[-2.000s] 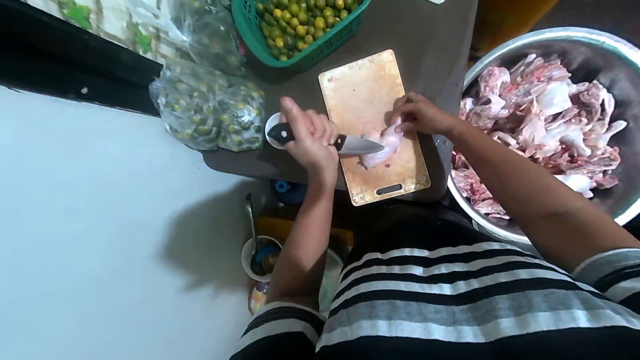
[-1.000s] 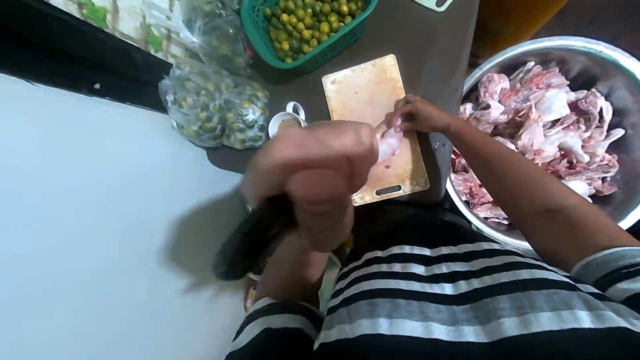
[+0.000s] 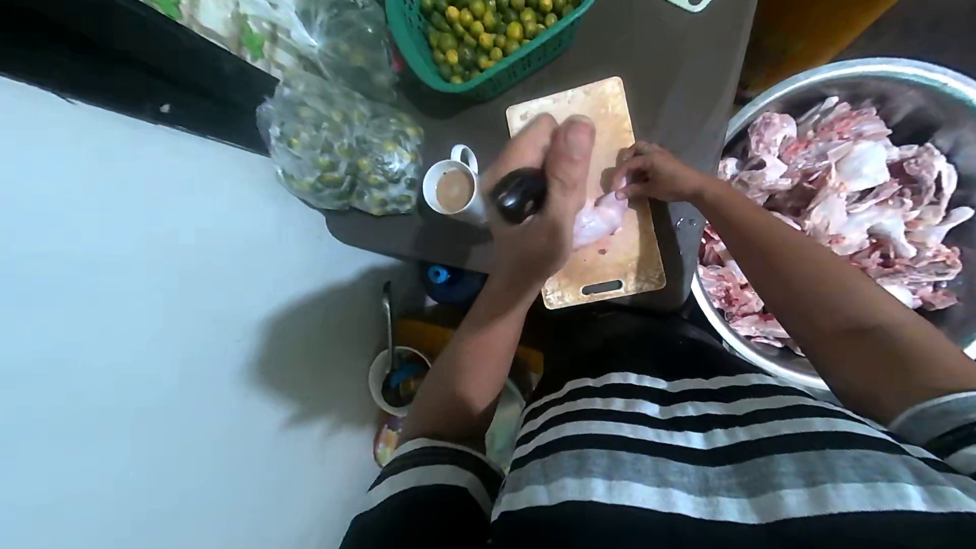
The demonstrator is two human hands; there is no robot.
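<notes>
My left hand (image 3: 541, 202) is wrapped around a knife's black handle (image 3: 520, 195), whose butt faces the camera, above the left side of a worn cutting board (image 3: 621, 263). The hand hides the blade. A pale piece of raw chicken (image 3: 601, 219) lies on the board, its left end partly behind that hand. My right hand (image 3: 657, 174) pinches the upper right end of the chicken with its fingertips, near the board's right edge.
A white mug (image 3: 433, 183) of brown drink stands left of the board, close to my left hand. Beyond are a green basket (image 3: 496, 84) of small citrus fruits and a plastic bag (image 3: 343, 145) of fruits. A large metal basin (image 3: 915, 72) of raw chicken pieces stands right.
My left hand first held the knife's blade at the chicken, then rose towards the camera, and is now lower, over the board's left side. My right hand has stayed at the chicken.
</notes>
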